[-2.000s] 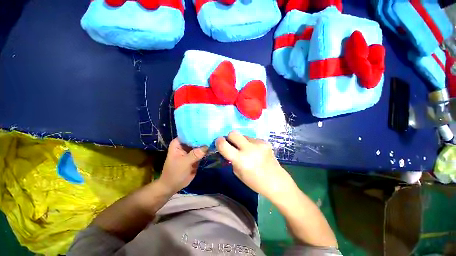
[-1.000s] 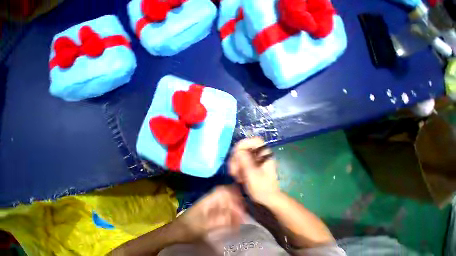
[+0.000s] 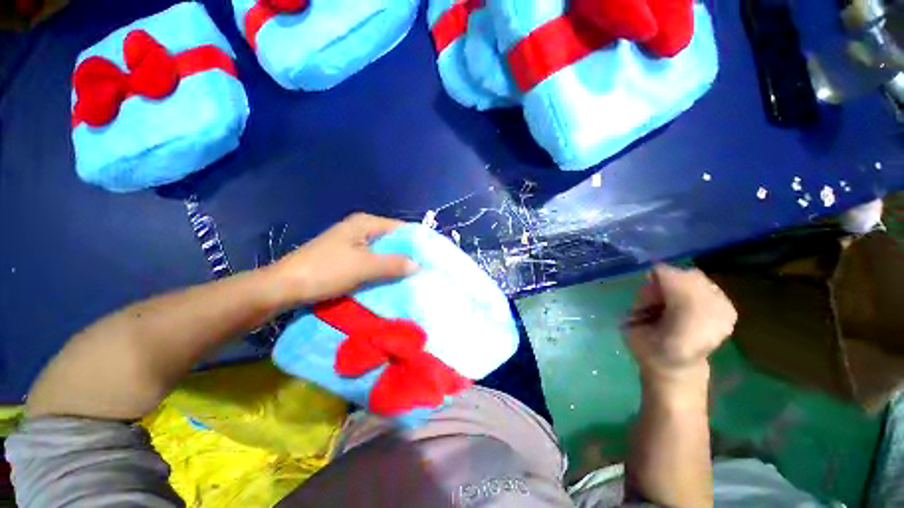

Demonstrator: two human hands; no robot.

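Observation:
A light-blue plush gift box [image 3: 461,298] with a red band and bow [image 3: 392,362] is tilted at the table's front edge, partly over my lap. My left hand [image 3: 347,260] grips its far edge, with the thumb on the plush. My right hand [image 3: 684,316] is raised to the right, past the table edge and apart from the plush, with its fingers curled. A small dark tool [image 3: 646,314], perhaps thread snips, shows at its fingers. No needle or thread can be made out between the hand and the plush.
Other blue plush boxes lie at the far left [image 3: 164,129], far middle [image 3: 332,45] and far right [image 3: 615,99]. A black object [image 3: 780,64] lies at the right. Thread scraps [image 3: 515,248] lie near the front edge. A yellow sack [image 3: 248,437] is below left, a cardboard box [image 3: 862,317] at right.
My left hand has moved up from my lap onto the plush, which is turned and pulled nearer me. My right hand has moved away to the right with the dark tool.

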